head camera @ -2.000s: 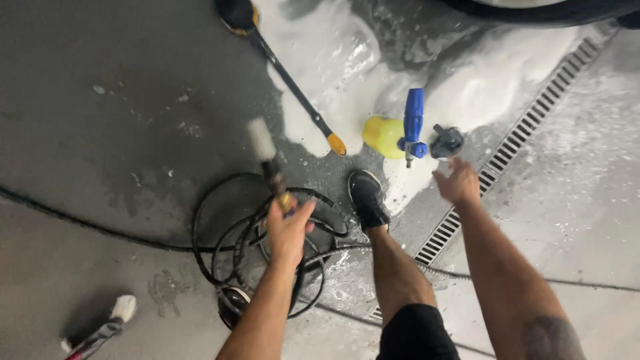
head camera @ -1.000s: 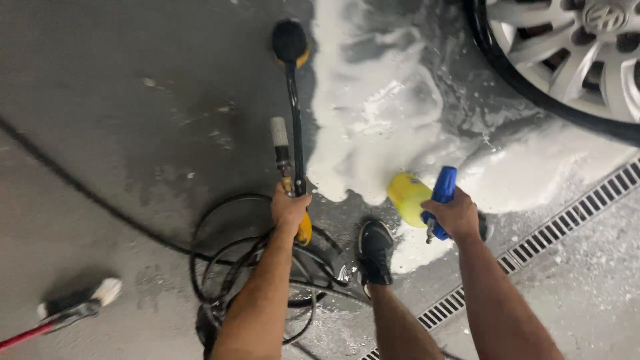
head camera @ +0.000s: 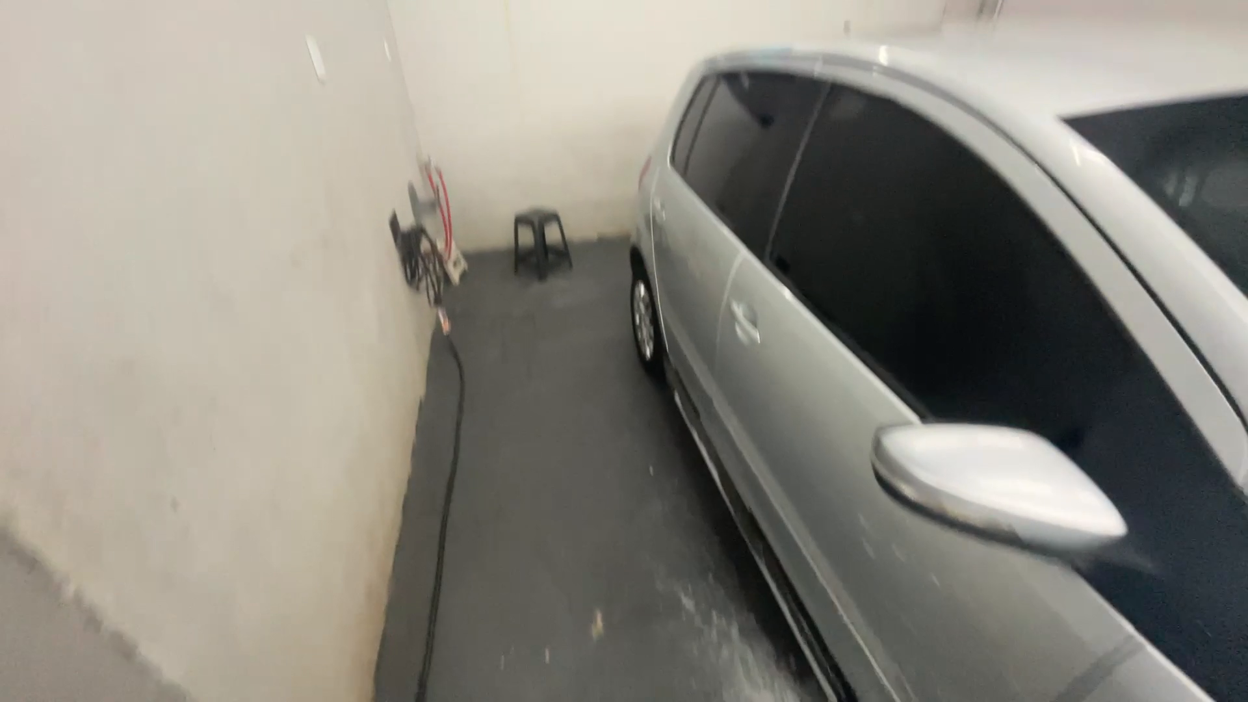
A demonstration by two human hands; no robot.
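Observation:
Neither my left hand nor my right hand shows in the head view now, so what they hold is hidden. A silver car (head camera: pixel 809 390) fills the right side, its dark side windows closed and its side mirror (head camera: pixel 999 483) sticking out toward the aisle. The car's rear wheel (head camera: pixel 644 320) stands on the grey floor. A black hose (head camera: pixel 447 487) runs along the floor beside the left wall, toward a black coiled cable or hose (head camera: pixel 419 261) at the wall.
A black plastic stool (head camera: pixel 541 242) stands by the back wall (head camera: pixel 546 117). Red-handled tools (head camera: pixel 447 210) lean near the left wall (head camera: pixel 244 292). The grey floor (head camera: pixel 546 439) forms a narrow aisle between wall and car, with whitish wet streaks near the car.
The view has swung up from the floor to the car's side. Both hands have left the view; a second ago the right was on the blue top of the yellow bottle, the left at a hose fitting.

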